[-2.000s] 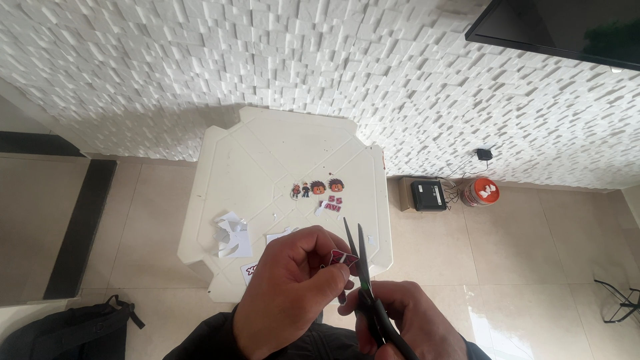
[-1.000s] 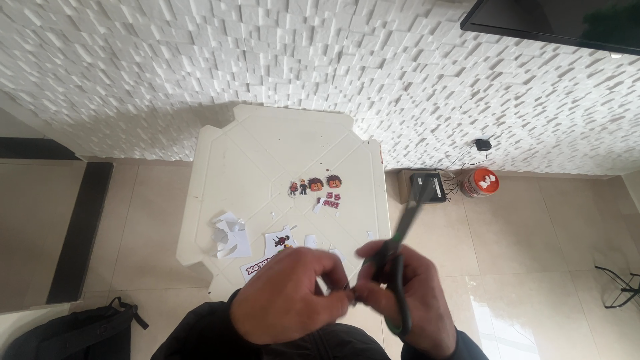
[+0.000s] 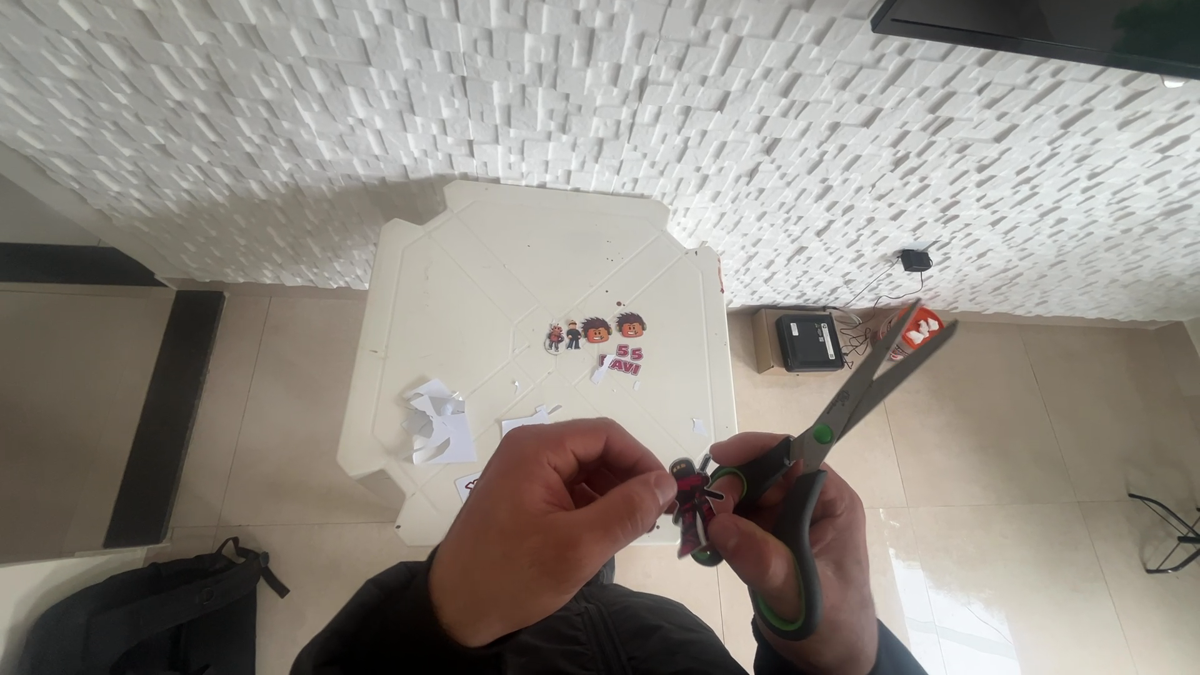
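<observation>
Between the thumb and index finger of my left hand [image 3: 558, 520] is the edge of a small paper figure cutout [image 3: 692, 502] in dark red and black. My right hand [image 3: 811, 534] has its fingers through the handles of black-and-green scissors [image 3: 825, 436], whose blades point up and right, parted. Its thumb also touches the cutout. Beyond my hands, on the white plastic table [image 3: 562, 225], lie small figure cutouts [image 3: 564, 336], two cartoon head cutouts [image 3: 631, 324] and cutouts bearing writing [image 3: 628, 360].
White paper scraps [image 3: 439, 427] lie at the table's left. A black backpack [image 3: 150, 614] is on the floor at lower left. Right of the table are a black electronic box [image 3: 809, 342] on cardboard, cables and an orange-red container [image 3: 919, 328]. The textured white wall [image 3: 562, 94] stands behind.
The scissors, upright with their blades near the paper two seconds ago, now point up and right, away from it. The cut figure now shows between both hands.
</observation>
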